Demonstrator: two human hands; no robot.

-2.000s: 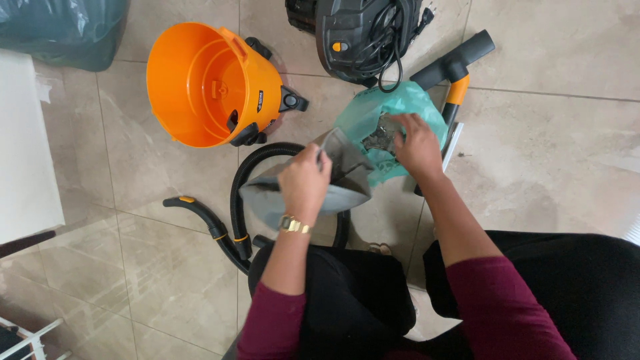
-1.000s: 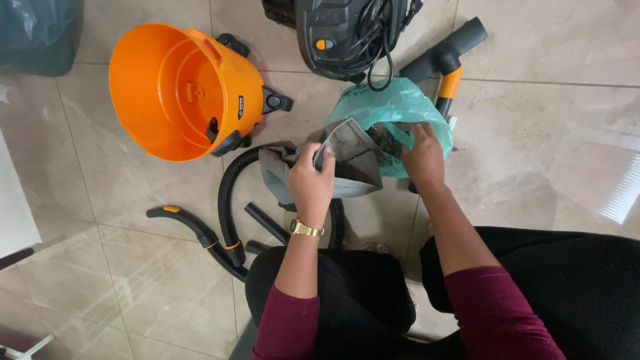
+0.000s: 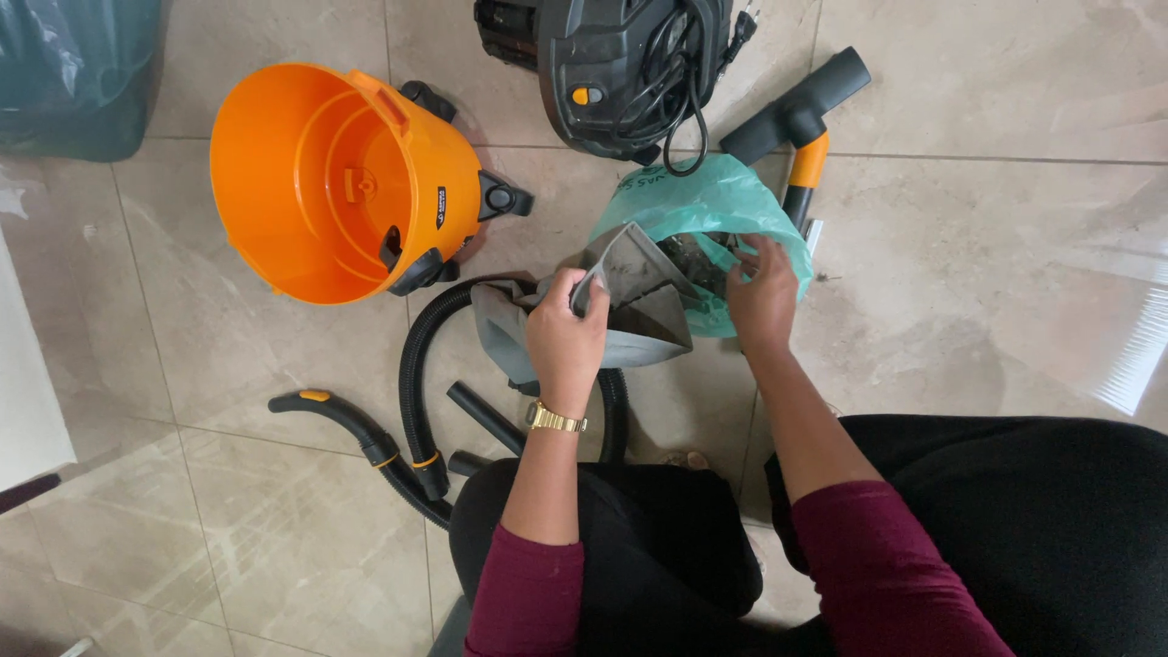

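Note:
My left hand (image 3: 568, 338), with a gold-coloured watch at its wrist, pinches the rim of a grey fabric filter bag (image 3: 584, 349). The bag's mouth gapes and shows a dusty inside. Its right edge meets the opening of a green plastic bag (image 3: 698, 193) that holds dark grey dust and debris (image 3: 695, 260). My right hand (image 3: 765, 294) is at that opening, fingers curled over the plastic bag's edge; whether they grip the plastic or some debris I cannot tell.
An orange vacuum canister (image 3: 338, 182) lies open on the tiled floor. Beyond is the black vacuum motor head (image 3: 607, 78) with its coiled cord. A floor nozzle (image 3: 798, 105) sits behind the green bag. The ribbed black hose (image 3: 415, 365), curved handle (image 3: 342, 411) and tubes (image 3: 485, 417) lie left of my knees.
The filter bag's mouth, earlier nearly closed off from view, has tilted towards the green bag and shows its inside. My right hand has lowered to the plastic bag's opening.

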